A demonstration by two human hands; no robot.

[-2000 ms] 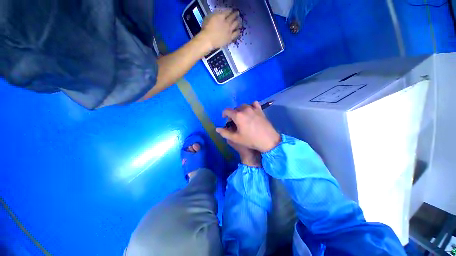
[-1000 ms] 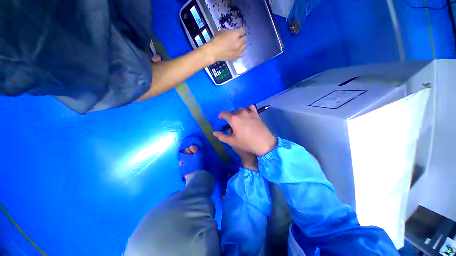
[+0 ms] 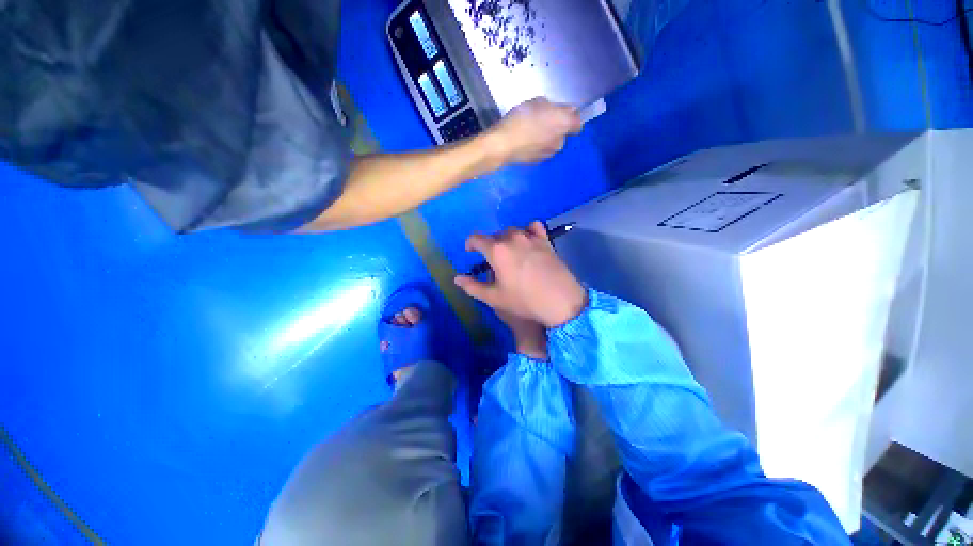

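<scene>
My right hand (image 3: 525, 275) is bare, in a light blue sleeve, at the centre. It holds a dark pen (image 3: 560, 229), which sticks out past the fingers towards the white carton. A dark part of it also shows between thumb and forefinger. My left hand (image 3: 529, 337) lies beneath the right one. Only its wrist area shows, and its fingers and anything in them are hidden.
A silver scale (image 3: 576, 53) with small black parts (image 3: 510, 30) on its pan is at the top. Another person's hand (image 3: 542, 130) is at its near edge, beside a small white piece (image 3: 593, 109). A large white carton (image 3: 662, 288) stands right of my hands.
The other person's hand has moved from the pan to its near edge. The pan sits shifted to the right and higher, and the small white piece now shows. My hands have barely moved.
</scene>
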